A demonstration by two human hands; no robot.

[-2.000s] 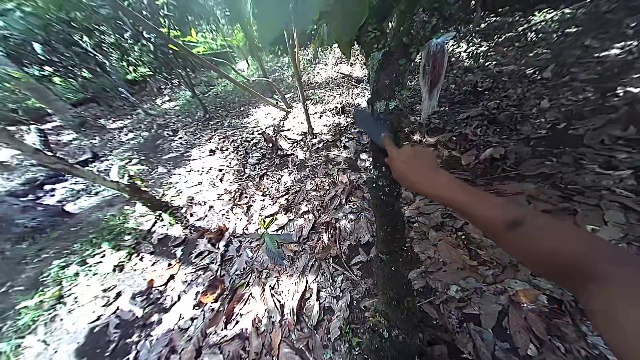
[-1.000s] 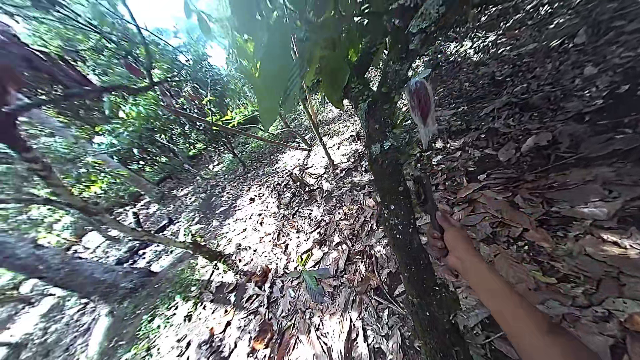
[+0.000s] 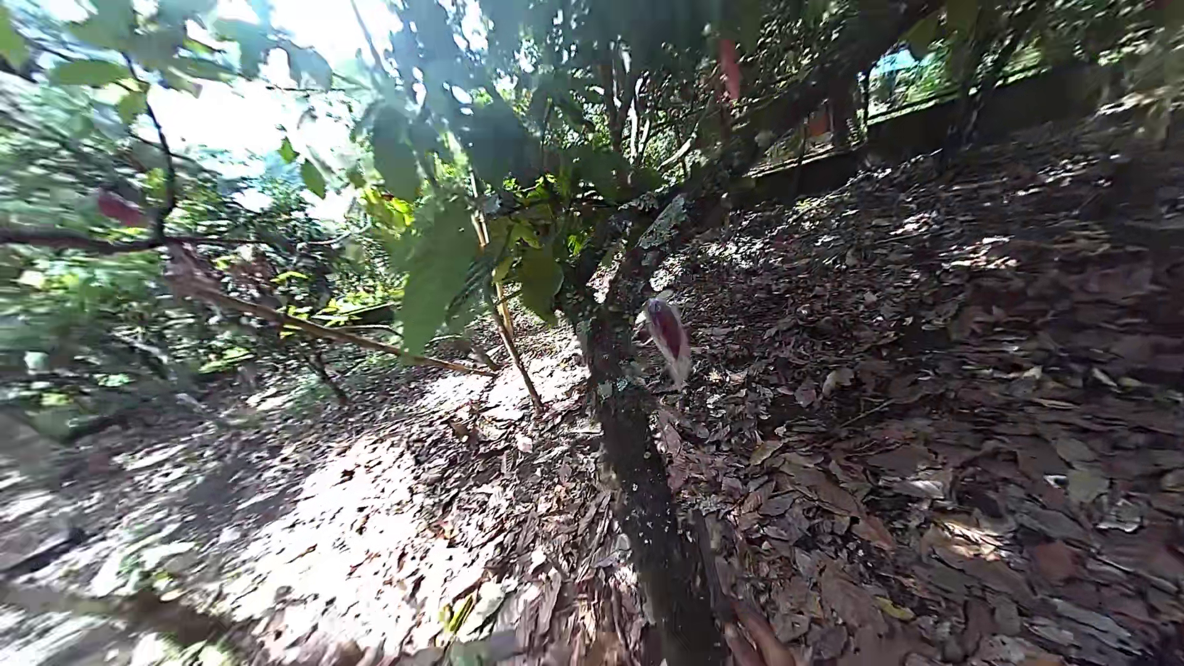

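Note:
Only the fingers of my right hand (image 3: 758,640) show, at the bottom edge beside the lower part of a dark, lichen-spotted tree trunk (image 3: 638,490). They are around a dark, flat tool (image 3: 708,560), seemingly a blade, that points up along the trunk's right side; its handle is mostly hidden. Higher up, a dark red pod in a clear plastic bag (image 3: 668,335) hangs at the right of the trunk. My left hand is out of view.
Fallen dry leaves (image 3: 832,518) cover the sloping ground. Large green leaves (image 3: 439,277) hang left of the trunk, near a thin stem (image 3: 513,356). A long bare branch (image 3: 305,324) slants at the left. A low wall (image 3: 999,111) runs behind.
My right hand has moved down along the trunk with the dark tool, from near the bagged pod's height to the bottom edge. The view has tilted up.

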